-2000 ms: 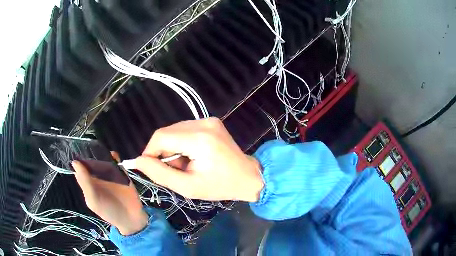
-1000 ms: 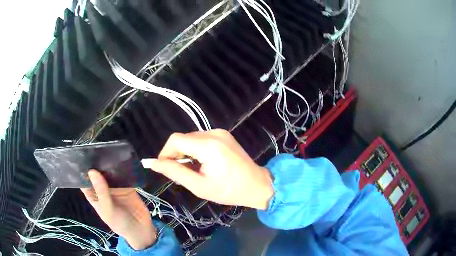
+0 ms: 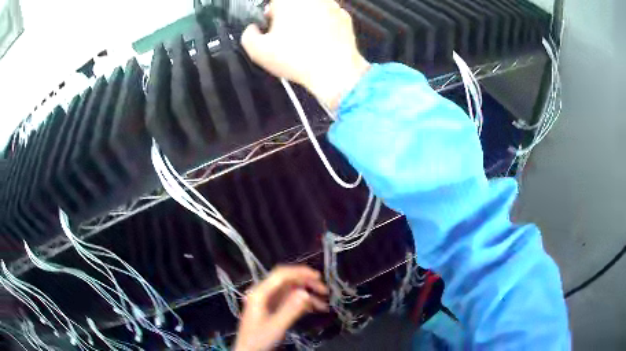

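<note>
My right hand [image 3: 309,41] is at the top, over the black slotted foam [image 3: 185,103]. Its fingers are closed on a dark, blurred thing that looks like the smartphone [image 3: 239,12], mostly cut off by the top edge. A white charging cable [image 3: 316,144] hangs in a loop from below this hand. My left hand [image 3: 278,305] is low in the picture, blurred, with fingers curled beside hanging white cables [image 3: 334,264]. I cannot tell whether it holds anything.
The wire-edged burn-in rack [image 3: 240,161] crosses the view, with more cable bunches [image 3: 103,274] at lower left and at upper right. A red tray edge [image 3: 424,296] shows partly behind my right sleeve. A black cord [image 3: 604,271] lies at the right.
The view has shifted along the rack. The phone has left my left hand, which is now lower. My right hand has moved up over the foam. The tray of phones is out of view.
</note>
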